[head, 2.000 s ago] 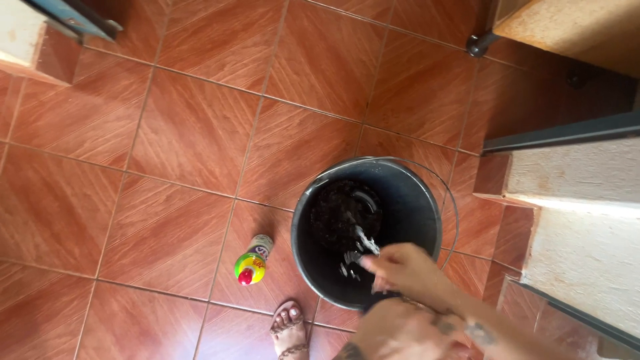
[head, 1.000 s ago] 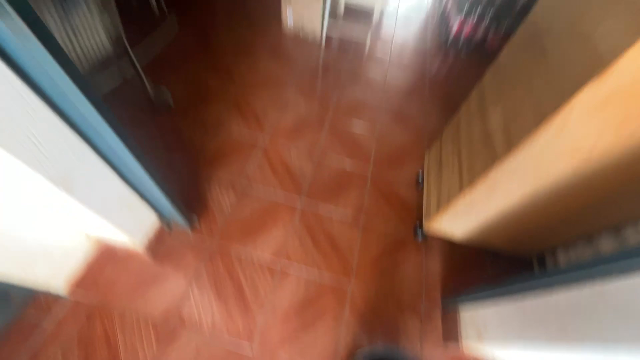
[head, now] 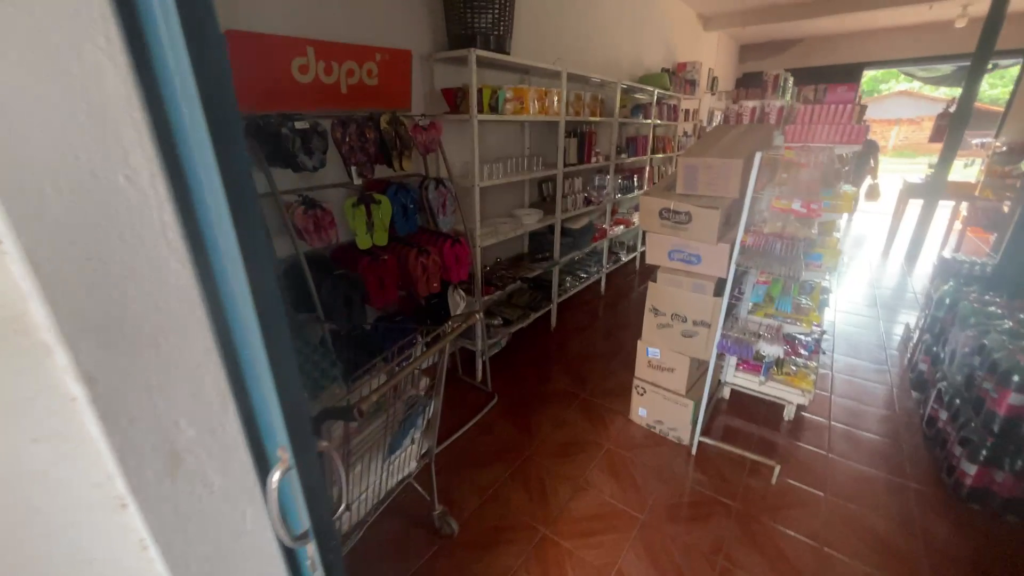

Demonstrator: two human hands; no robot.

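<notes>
Neither my left hand nor my right hand shows in the head view now, so what they hold or touch is hidden. Close on the left stands a blue metal door frame [head: 188, 200] with a curved metal handle [head: 280, 500]. Just past it is a wire shopping cart [head: 392, 432]. Flip-flops [head: 370, 220] in several colours hang on a rack above and behind the cart.
White metal shelves [head: 518, 118] with goods run along the left wall. Stacked cardboard boxes [head: 680, 320] stand mid-floor beside a white display rack [head: 732, 304]. Wrapped bottles [head: 976, 400] are piled at the right. Beyond, a person [head: 868, 164] is near the bright doorway.
The view has swung up from the tiled floor to the shop room. The dark bucket, the small bottle beside it and my hand over the bucket, seen two seconds ago, are out of view.
</notes>
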